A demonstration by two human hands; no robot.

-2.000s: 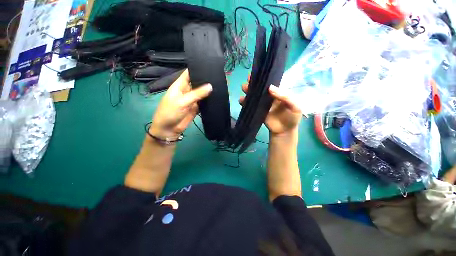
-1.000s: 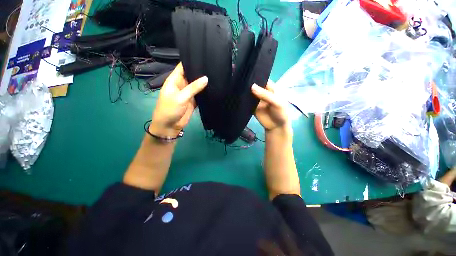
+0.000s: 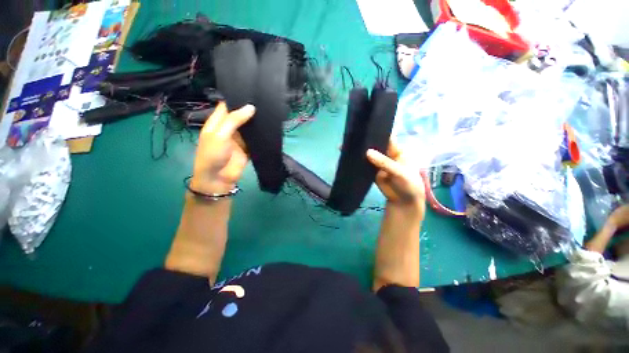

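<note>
My left hand (image 3: pixel 222 148) is shut on black padded strips (image 3: pixel 265 117), their upper ends spread apart, thumb on top. My right hand (image 3: pixel 396 172) is shut on a second bundle of black strips (image 3: pixel 358 148), held upright with thin cords at its top end. One more strip (image 3: pixel 307 180) slants between the lower ends of the two bundles; I cannot tell which it belongs to. The fingers behind the strips are mostly hidden. The main pile (image 3: pixel 186 45) of black strips with tangled cords lies beyond my left hand.
Crumpled clear bags (image 3: pixel 476 117) and a pink-red ring (image 3: pixel 441 200) lie at the right, a red case (image 3: pixel 483 34) at the far right. Printed sheets (image 3: pixel 52 76) and a bag of silvery-white pieces (image 3: pixel 43 196) lie at the left. Another person's arm (image 3: pixel 607 227) shows at the right edge.
My hands have moved apart, opening a gap between the two bundles. My right hand's bundle is lower and further right; my left hand's strips have shifted left. The view has shifted slightly.
</note>
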